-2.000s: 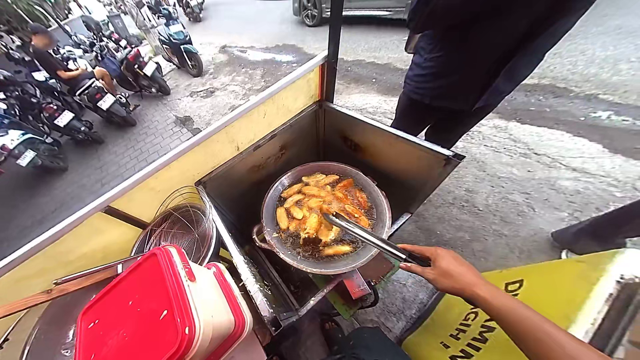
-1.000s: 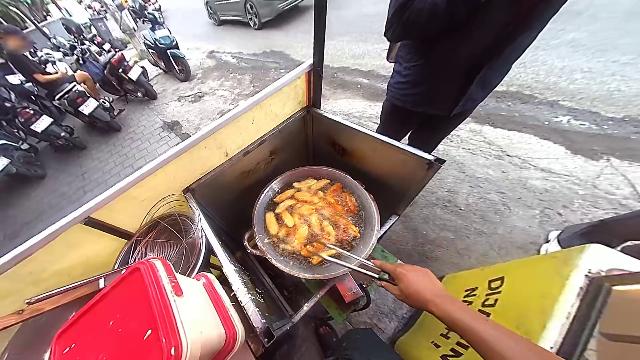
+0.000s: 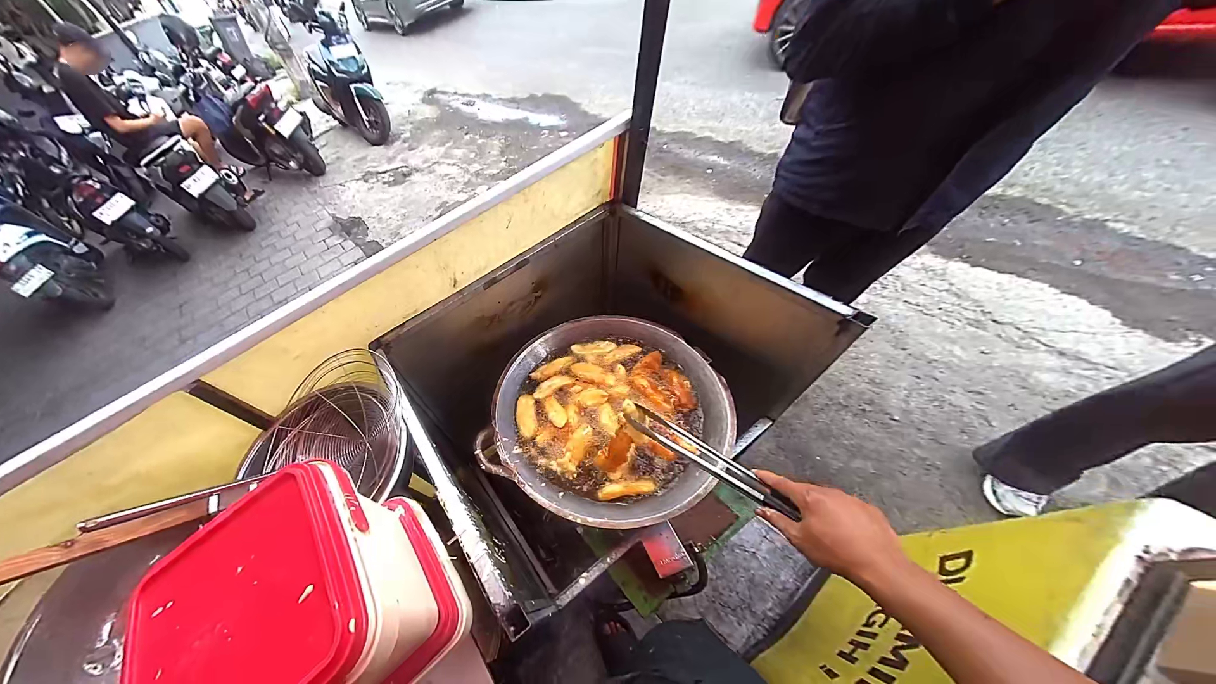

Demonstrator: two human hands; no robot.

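Observation:
My right hand (image 3: 836,525) grips the handle end of a pair of metal tongs (image 3: 708,456) at the lower right of the wok. The tong tips reach among battered fritters (image 3: 591,397) frying in bubbling dark oil. Most pieces are pale golden, and several toward the right side are deeper orange-brown. The wide metal wok (image 3: 617,515) has a loop handle at its left and sits inside a metal-walled stove bay (image 3: 750,318). My left hand is out of view.
Left of the bay are a wire strainer (image 3: 347,427) in a pot and white tubs with red lids (image 3: 252,579). A yellow lettered panel (image 3: 1007,570) stands at right. A person in dark clothes (image 3: 874,142) stands just beyond the bay; parked motorcycles (image 3: 204,180) are farther left.
The tong tips have moved from the wok's lower side up toward the middle of the fritters. A red vehicle now shows at the top right.

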